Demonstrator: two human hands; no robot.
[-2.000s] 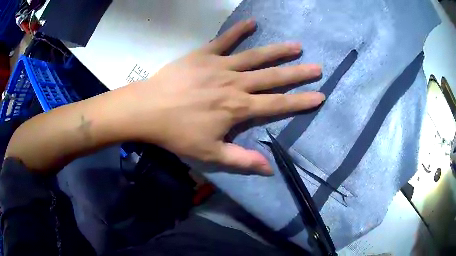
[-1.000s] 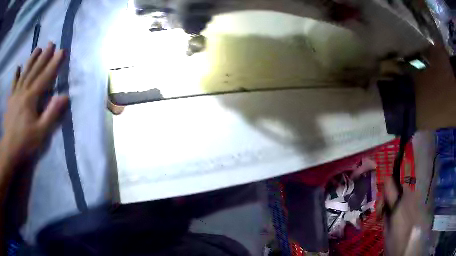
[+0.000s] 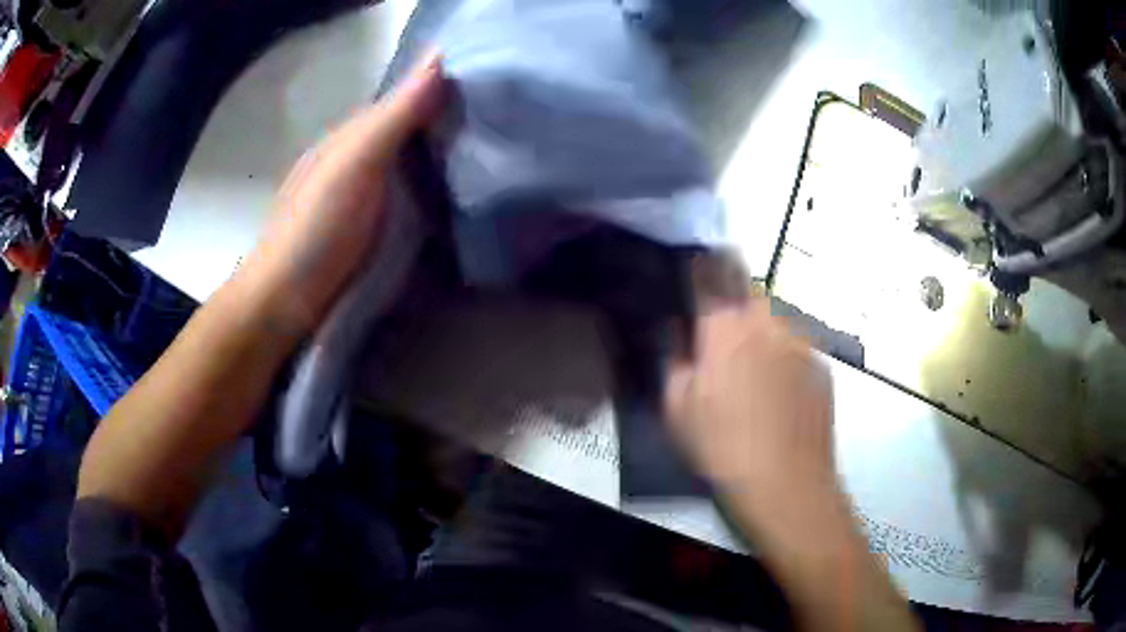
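The garment panel [image 3: 556, 117], with pale grey-blue reverse and dark navy face, is bunched and partly lifted in front of me, blurred by motion. My left hand [image 3: 340, 216] grips its left side, and part of the cloth hangs below that hand. My right hand [image 3: 753, 383] is closed on its right edge, by a dark strip of cloth that hangs over the table edge area. The right fingertips are blurred. No scissors show in either hand.
The sewing machine head [image 3: 1006, 148] stands at the right, above the bright metal needle plate [image 3: 852, 198]. Dark cloth pieces [image 3: 136, 161] lie at the table's far left. A blue plastic basket [image 3: 74, 358] is at the left, below the white table [image 3: 253, 136].
The view has swung back left from the machine and red basket. The panel, flat before, is now lifted and folded. My left hand has taken hold of it, and my right hand has come up onto it.
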